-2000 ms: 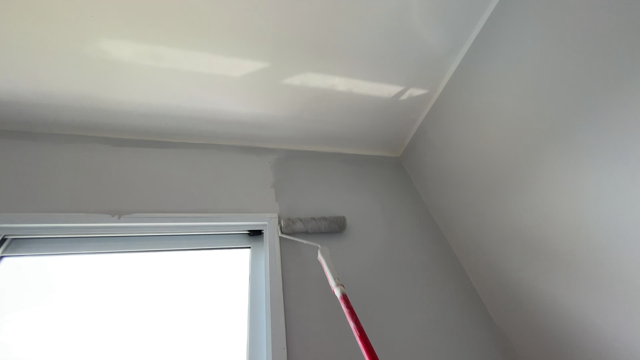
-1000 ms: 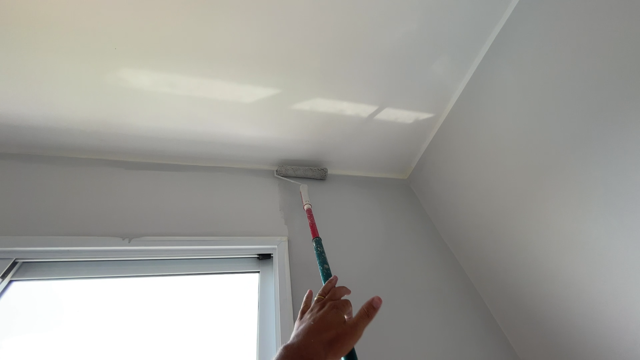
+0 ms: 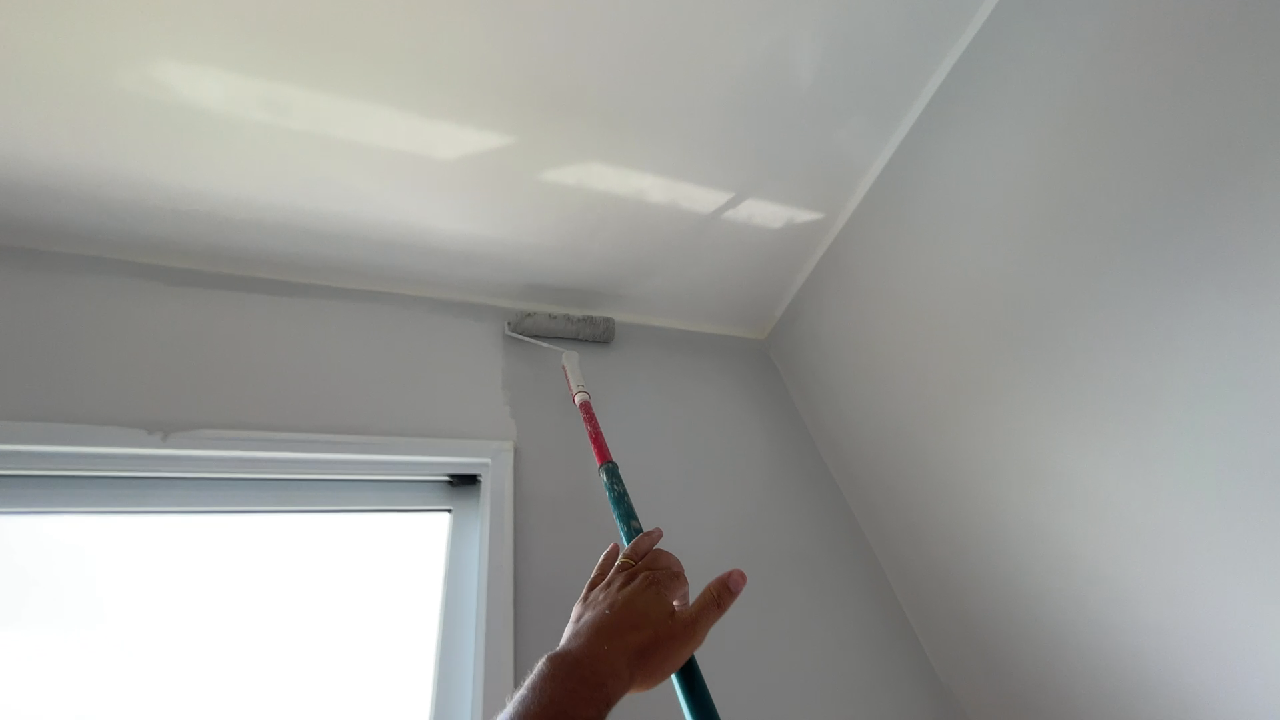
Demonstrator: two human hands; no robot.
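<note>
My left hand [image 3: 635,615], back toward the camera and a ring on one finger, is on the green section of a paint roller's extension pole [image 3: 622,503]. Some fingers curl over the pole while the thumb sticks out to the right. Above the hand the pole turns red and meets the roller frame's whitish handle [image 3: 573,375]. The grey roller cover [image 3: 563,327] lies level at the top of the grey wall [image 3: 680,420], just under the ceiling edge. My right hand is out of view, as is the pole's lower end.
A white window frame [image 3: 498,580] stands at lower left, with bright glass [image 3: 220,610]. The pale ceiling [image 3: 420,220] carries patches of light. A slanted edge at right borders another grey wall [image 3: 1050,400]. A darker painted band runs along the wall's top left.
Two seconds ago the roller cover was beside the window frame's upper corner; it has moved up to the ceiling edge. My left hand, unseen then, has come into view on the pole.
</note>
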